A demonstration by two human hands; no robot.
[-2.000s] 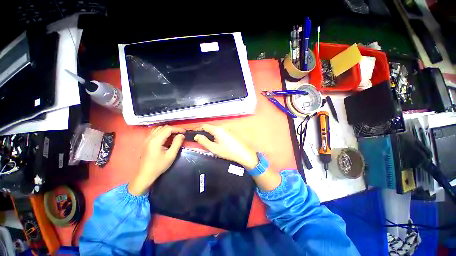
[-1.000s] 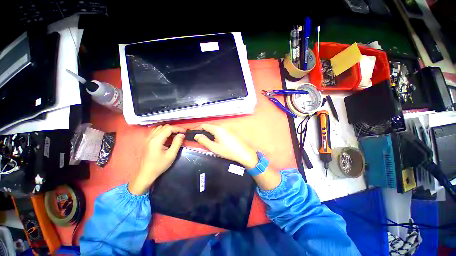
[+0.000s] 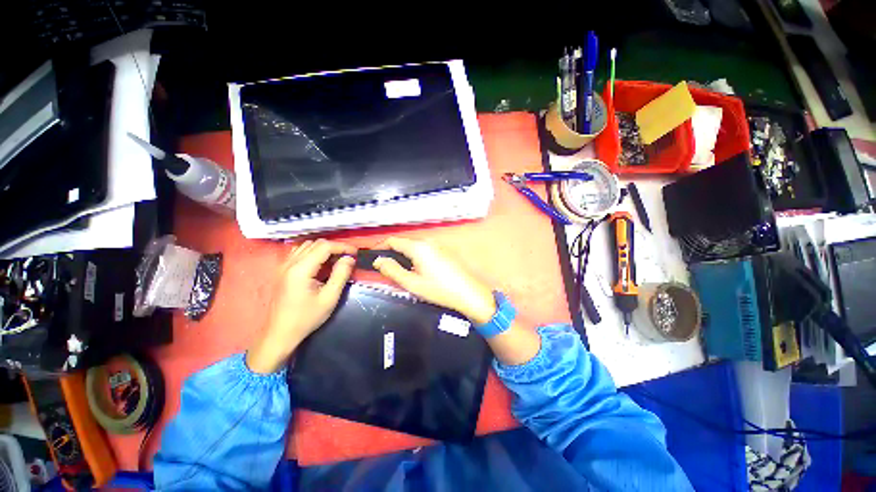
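Note:
A black tablet (image 3: 403,370) with small white labels lies on the red-orange work mat (image 3: 197,384), its near edge close to my body. A small black rectangular piece (image 3: 380,259) lies at the tablet's far edge. My left hand (image 3: 312,293) holds the piece's left end, fingers bent over it. My right hand (image 3: 432,281), with a blue wristband on the wrist, holds it from the right, its thumb on the piece. The undersides of the fingers are hidden.
A stack of larger screens (image 3: 360,144) lies beyond my hands. A solvent bottle (image 3: 205,181) and plastic bags (image 3: 173,279) are left. Flush cutters (image 3: 543,199), an orange screwdriver (image 3: 622,259), a screw tub (image 3: 669,312), a pen holder (image 3: 574,125) and a red tray (image 3: 645,165) are right.

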